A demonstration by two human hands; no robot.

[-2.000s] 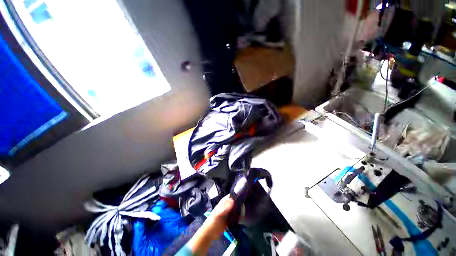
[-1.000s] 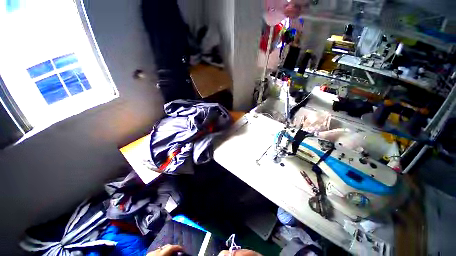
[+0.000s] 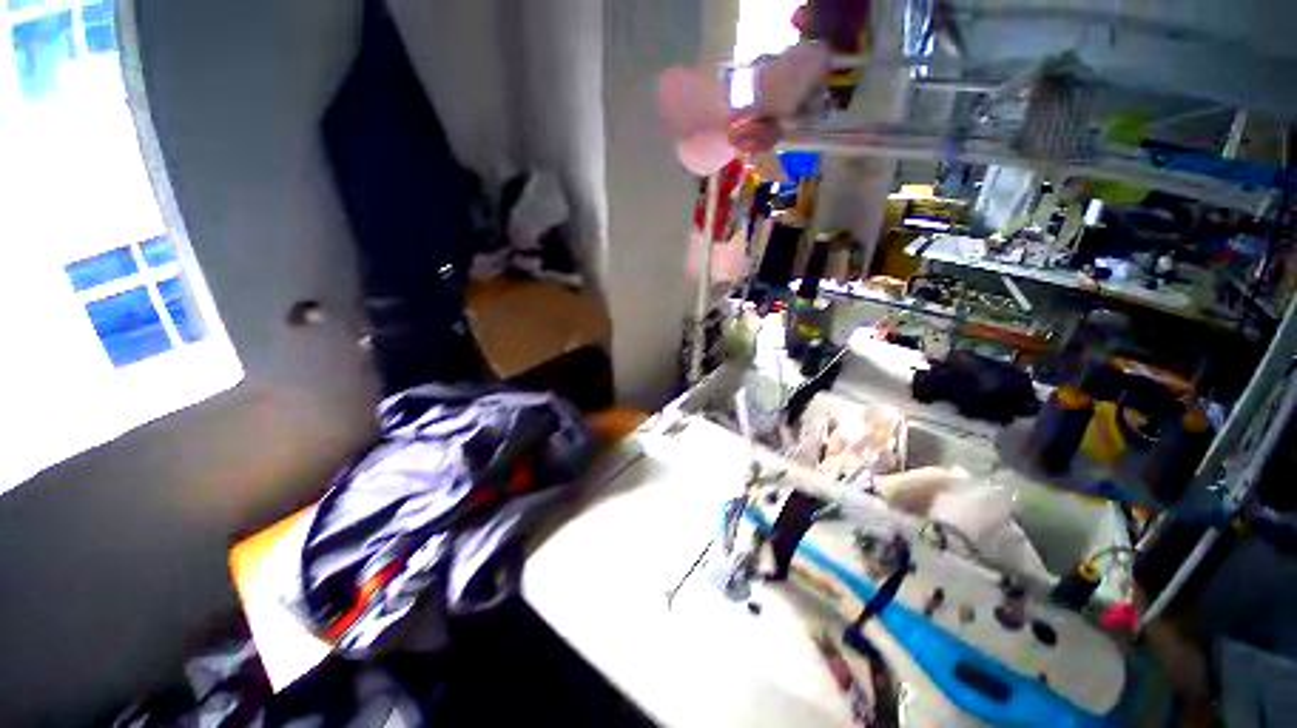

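Neither of my hands is in the picture. A garment pile point(image 3: 427, 498), grey-purple with orange-red bits, lies at the left of the white sewing tabletop point(image 3: 626, 569), partly on a wooden board point(image 3: 270, 583). The sewing machine point(image 3: 910, 626), white with a blue stripe, stands on the tabletop at the lower right. Dark straps and a small reddish tool point(image 3: 849, 676) lie on or by the machine; they are blurred.
Crumpled pale paper or cloth point(image 3: 854, 434) lies in the trough point(image 3: 1074, 519) behind the machine. A cardboard box point(image 3: 538, 330) and a long dark garment point(image 3: 398, 213) are by the wall. A pale rack pole point(image 3: 1209, 491) stands at right. More workstations are beyond.
The view has tilted up and turned right. Both hands, seen at the bottom edge a second ago, have left the picture. The blue cloth at lower left is also out of view.
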